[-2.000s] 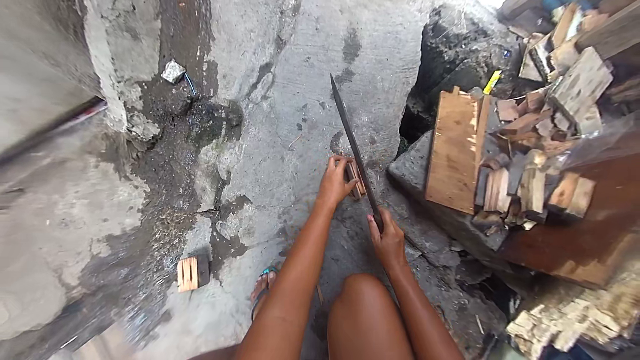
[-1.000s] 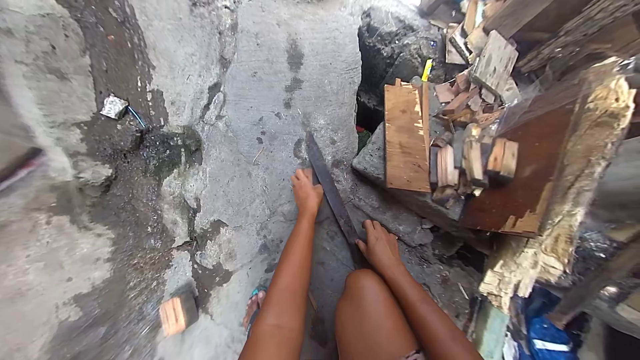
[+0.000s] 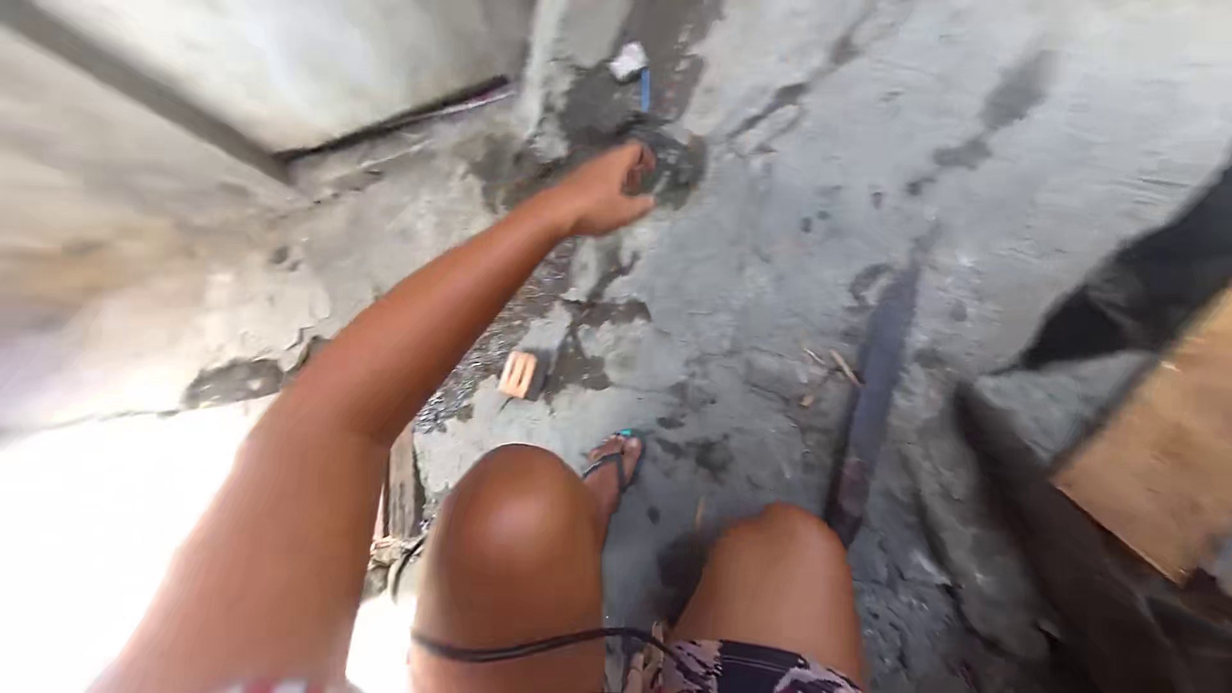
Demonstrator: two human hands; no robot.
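Observation:
My left hand (image 3: 616,188) is stretched out over the dark, broken part of the concrete ground, thumb apart from the curled fingers, with nothing visible between them. My right hand is out of view. A machete (image 3: 881,371) with a long dark blade slants across the concrete in front of my right knee; its lower end is by the knee and no hand shows on it. Small wood splinters (image 3: 818,371) lie left of the blade. A small block of pale wood strips (image 3: 518,373) rests on the ground below my left forearm.
A crumpled whitish scrap (image 3: 628,61) and a blue strip (image 3: 645,89) lie beyond my left hand. At the right are a brown wooden board (image 3: 1155,452) and a dark gap in the concrete. A wall runs along the upper left. My sandalled foot (image 3: 616,457) stands between the knees.
The view has swung left. My left hand has left the spot beside the blade and now reaches far left. My right hand, earlier at the machete's lower end, is no longer seen.

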